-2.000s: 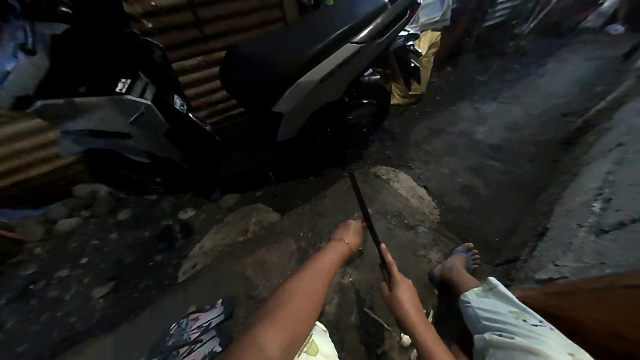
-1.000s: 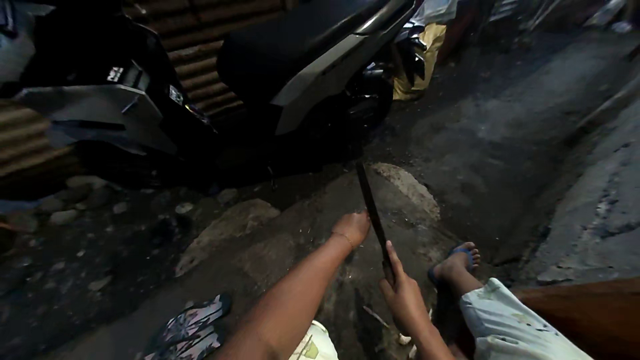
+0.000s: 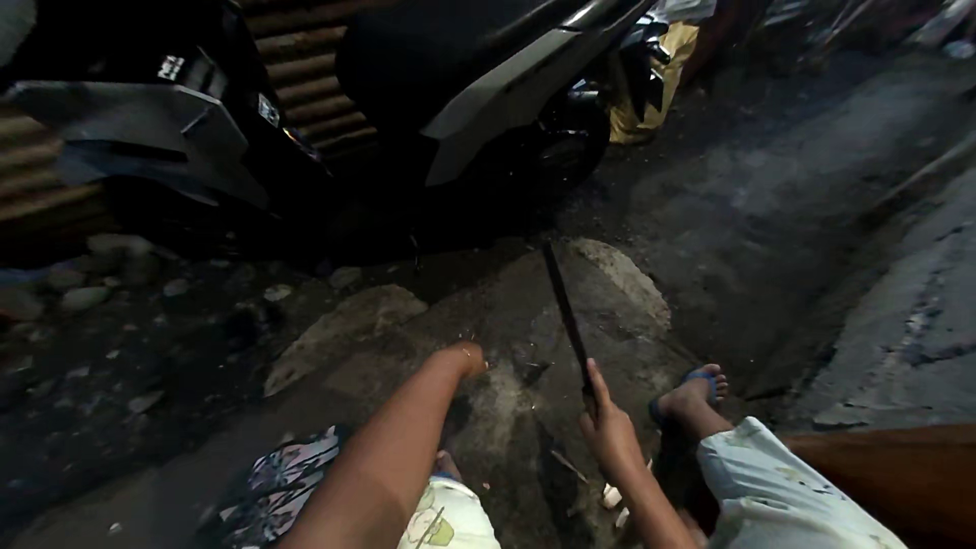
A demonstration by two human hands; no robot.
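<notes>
My right hand [image 3: 606, 427] is closed around the handle of a long dark blade [image 3: 566, 305], which looks like a machete; its index finger lies along the blade's base. The blade points away from me over the stony ground. To the left of it, my left hand [image 3: 467, 358] is held low over the ground with the wrist bent. Its fingers are mostly hidden, so whether they hold anything cannot be seen. Pale chips [image 3: 611, 496] lie on the ground below my right forearm.
A parked motor scooter [image 3: 503, 99] stands ahead before a corrugated metal wall [image 3: 305, 69], with a yellow sack [image 3: 682, 61] behind it. Patterned slippers [image 3: 293, 465] lie at lower left. My foot in a blue flip-flop [image 3: 690, 393] is at right, near a concrete edge [image 3: 907, 328].
My left hand has moved left and away from the blade, which it was close beside one second ago. The right hand keeps its hold on the handle.
</notes>
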